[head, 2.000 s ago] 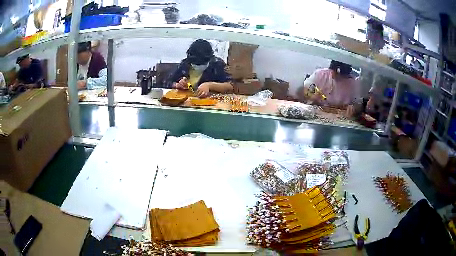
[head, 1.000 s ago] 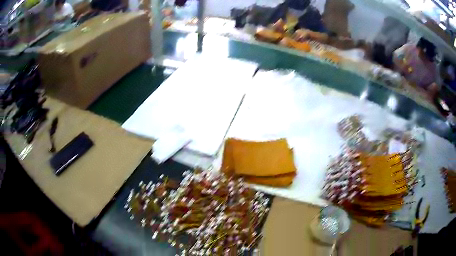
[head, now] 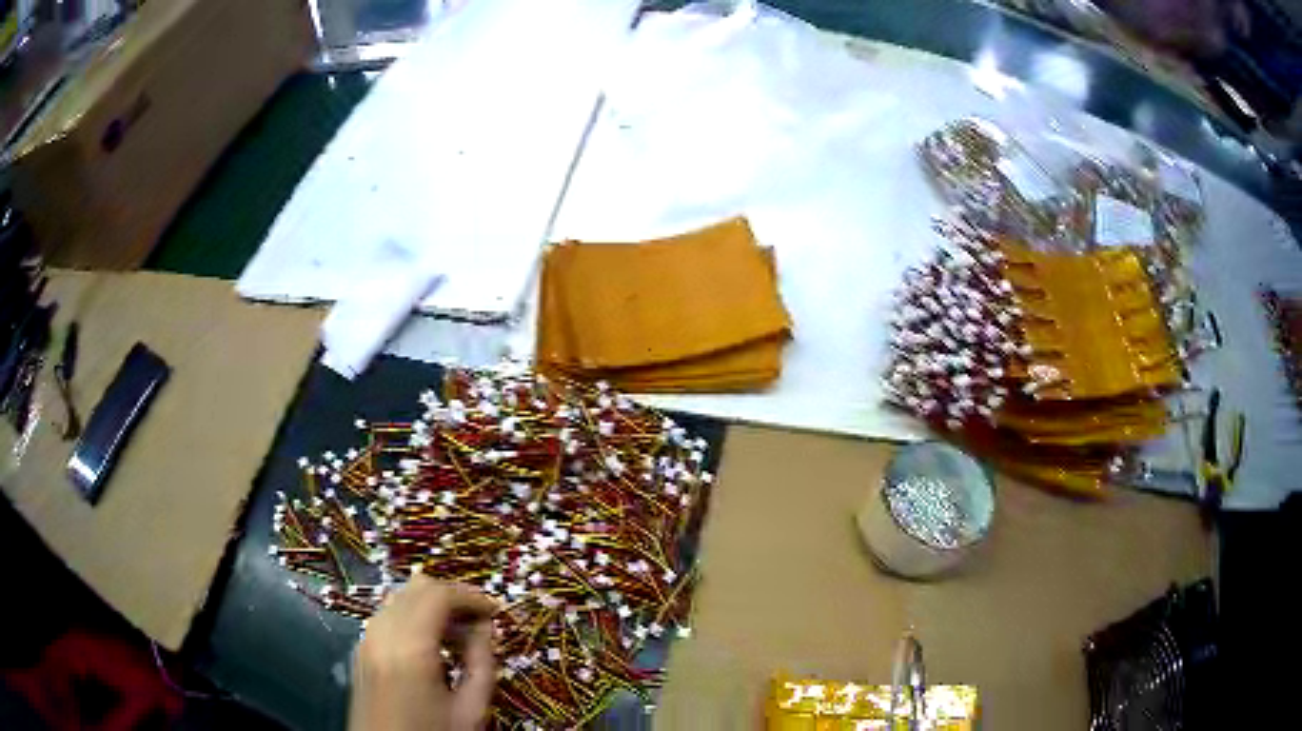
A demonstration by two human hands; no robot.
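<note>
My left hand [head: 426,660], bare, is at the bottom edge over the near side of the large pile of wire leads [head: 543,500]. Its fingers are curled down at the leads; whether they pinch one is hidden. The leads are red, yellow and dark with white plug ends. A shiny amber flexible circuit panel [head: 821,703] lies at the bottom edge, cut off by it. A slim metal tool [head: 910,668] stands over its right part; what holds the tool is out of the picture. My right hand is not in view.
Bare amber panels [head: 664,303] lie stacked behind the pile. A round tub of silvery grains [head: 928,510] stands right of centre. Finished wired panels [head: 1092,326], bagged leads [head: 1050,186], cutting pliers [head: 1217,450] and a fan [head: 1154,664] are right. A phone [head: 119,421] and carton [head: 157,136] are left.
The view has tilted down and swung left since the first frame. My left hand has come into view at the pile; the amber panel, metal tool and fan now show at the bottom.
</note>
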